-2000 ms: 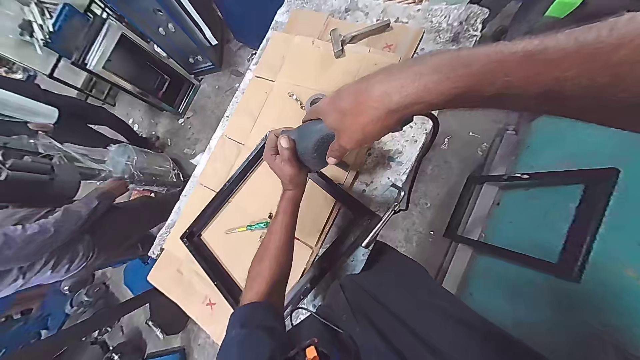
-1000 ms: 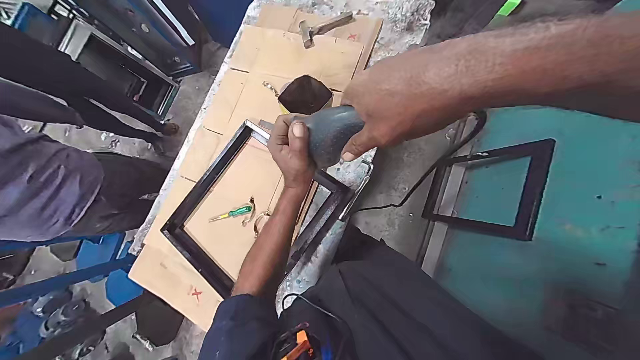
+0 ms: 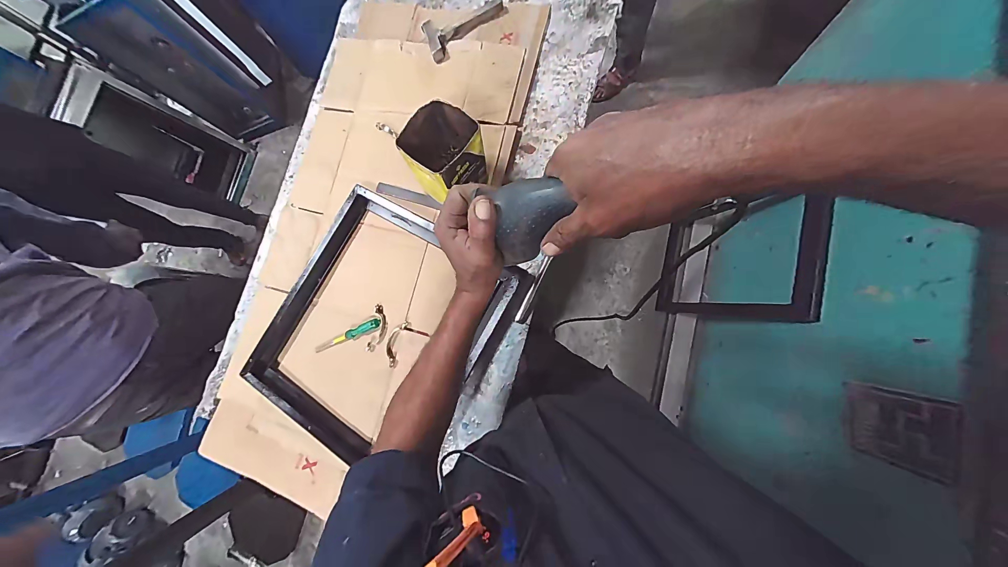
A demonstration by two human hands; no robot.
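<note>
Both of my hands are closed around a dark grey corded power tool (image 3: 529, 219), whose working end is hidden. My left hand (image 3: 472, 240) grips its left end, over one side of a black metal frame (image 3: 311, 287) lying on cardboard. My right hand (image 3: 602, 185) grasps the other end. Inside the frame lie a green-handled screwdriver (image 3: 352, 332) and curved metal handles (image 3: 394, 344). Just beyond the frame, a yellow and black open container (image 3: 441, 146) stands on the cardboard. A hammer (image 3: 457, 31) lies at the far end.
Cardboard sheets (image 3: 378, 75) cover a paint-spattered bench (image 3: 571, 59). The tool's black cord (image 3: 654, 291) hangs at the right. Another dark frame (image 3: 811, 260) rests over a teal surface (image 3: 890, 339). A person (image 3: 71, 339) is at the left, near dark metal cabinets (image 3: 165, 63).
The view has shifted. Both hands keep hold of the power tool over the frame. The container, largely hidden two seconds ago, now shows beyond my hands.
</note>
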